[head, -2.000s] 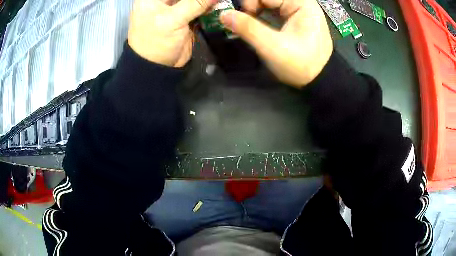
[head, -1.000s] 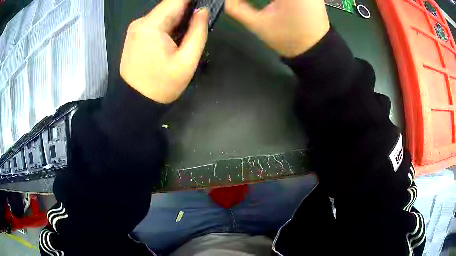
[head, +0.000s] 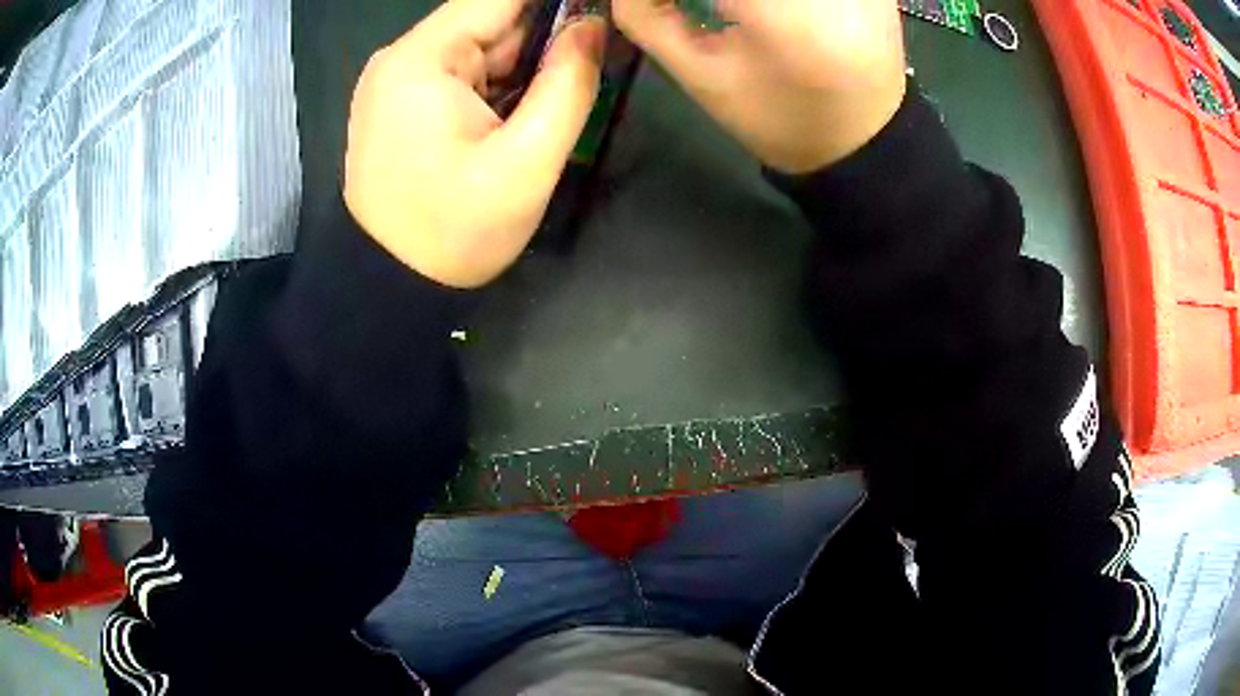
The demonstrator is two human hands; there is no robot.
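Observation:
My left hand [head: 469, 150] is at the top centre, its fingers closed on a black housing [head: 547, 30] that is mostly hidden by the fingers and cut by the top edge. A green circuit board [head: 594, 129] shows just below and right of the left thumb, partly hidden. My right hand [head: 775, 75] is beside it, its fingertips bent at the housing's right side. A bit of green shows at the right fingers; I cannot tell whether they grip it.
A dark green bench mat [head: 653, 313] lies below the hands. At left a white ribbed sheet [head: 150, 150] covers a tray of black shells [head: 129, 381]. At right stand an orange-red tray [head: 1129, 245], a board [head: 949, 14] and a pale ring [head: 1001, 31].
Compared with two seconds ago, the view has shifted and the left hand has turned, with its thumb on the black housing. Since one second ago, green board has come into view below the left thumb.

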